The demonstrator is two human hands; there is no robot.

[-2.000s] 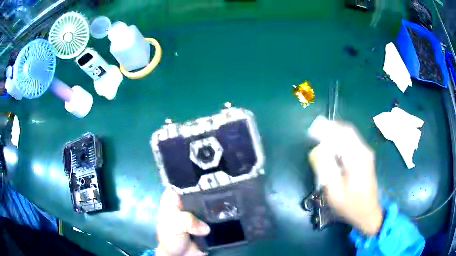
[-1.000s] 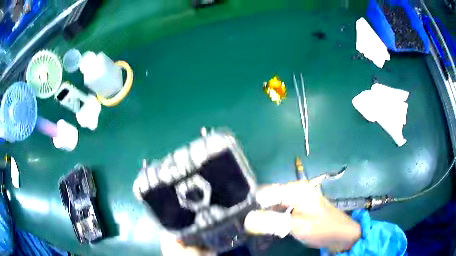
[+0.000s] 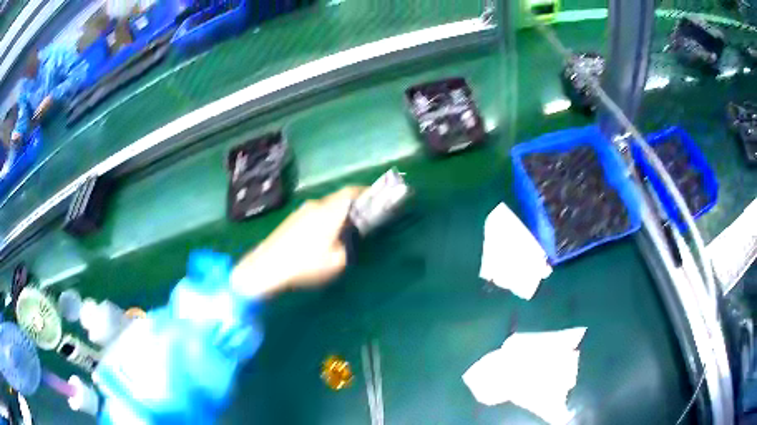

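Observation:
My left hand [image 3: 303, 245] reaches in from the lower left in a blue sleeve and is blurred. It holds a camera housing [image 3: 380, 201], which shows as a small, blurred grey and black shape past the fingers. The housing appears tilted, and its underside and the fingertips are hard to make out. My right hand is not in view.
Two black housings [image 3: 258, 176] [image 3: 445, 114] lie beyond my hand. Blue screw bins [image 3: 531, 203] [image 3: 712, 187], white wipes [image 3: 513, 253] [image 3: 531, 373], amber tape [image 3: 337, 373] and tweezers [image 3: 373, 386] lie around. Fans [image 3: 38, 317] are lower left. Another person's sleeve [image 3: 62, 66] is upper left.
The view has swung toward the far right of the bench. My left hand has moved far forward with the housing. My right hand and the blow gun have left the picture.

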